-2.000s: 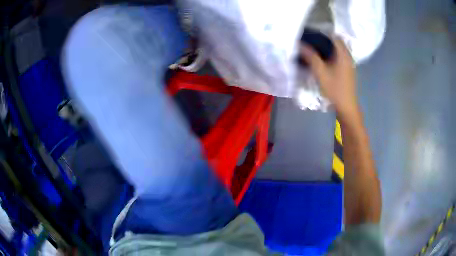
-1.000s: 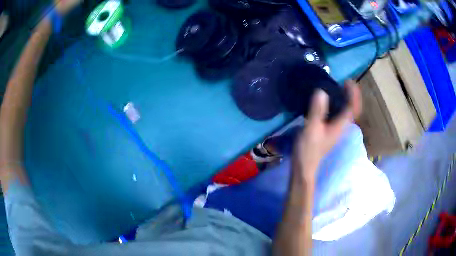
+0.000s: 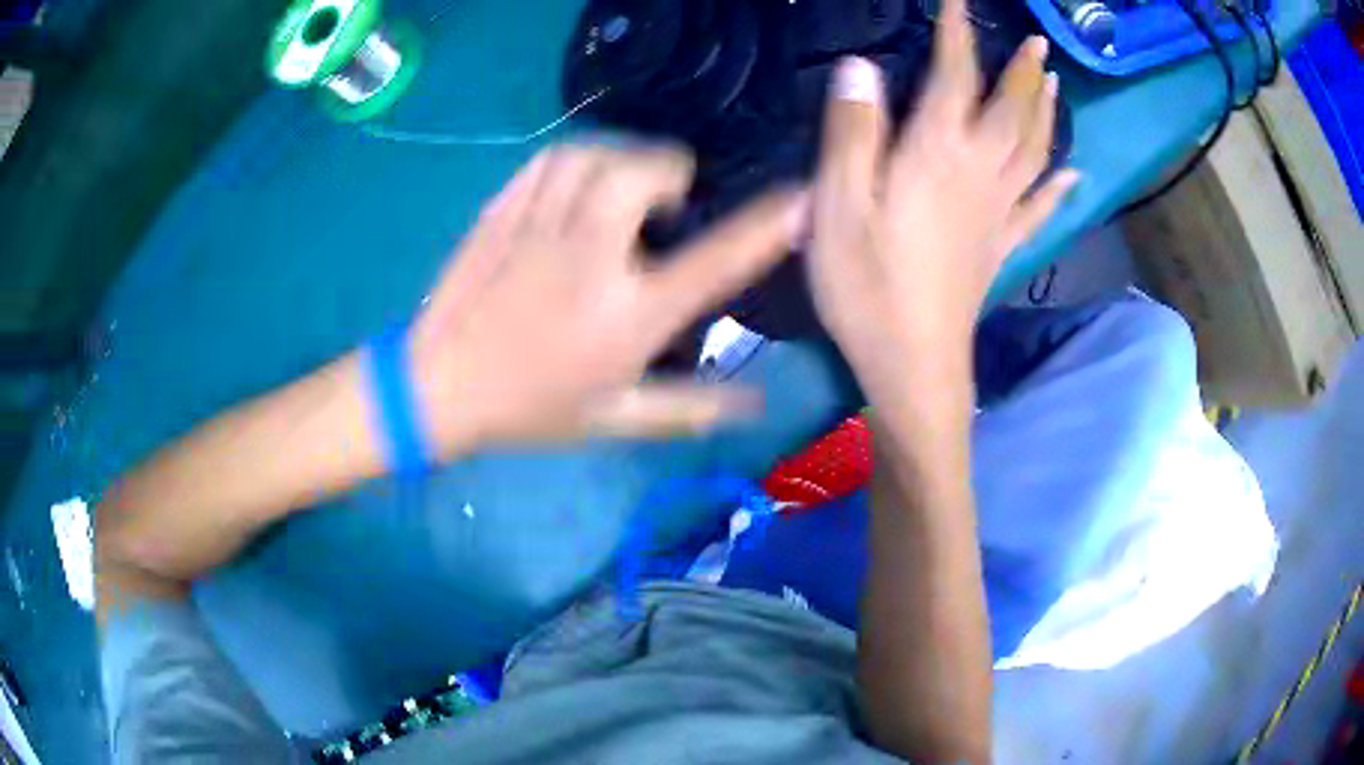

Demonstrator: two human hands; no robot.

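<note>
Several flat black discs, likely speaker drivers on baffle plates [image 3: 613, 48], lie in a heap at the top centre of the mat. My left hand [image 3: 554, 307], with a blue wrist strap [image 3: 397, 401], is at the heap's near left side, blurred, its fingers apart. A small silver-white part [image 3: 730, 347] shows on something dark between its thumb and forefinger; I see no grip on it. My right hand [image 3: 928, 224] is spread over the heap, holding nothing visible and hiding some discs.
A green and white solder reel [image 3: 359, 63] stands at the upper left, its thin strand trailing toward the discs. A blue tray [image 3: 1114, 57] with cables is at the upper right. Cardboard boxes [image 3: 1227, 254], a white bag [image 3: 1137, 553] and a red stool [image 3: 823, 463] are beyond the bench edge.
My right hand has moved up from beside the bench edge over the heap, and the black disc it held is released. My left hand has come in from the upper left.
</note>
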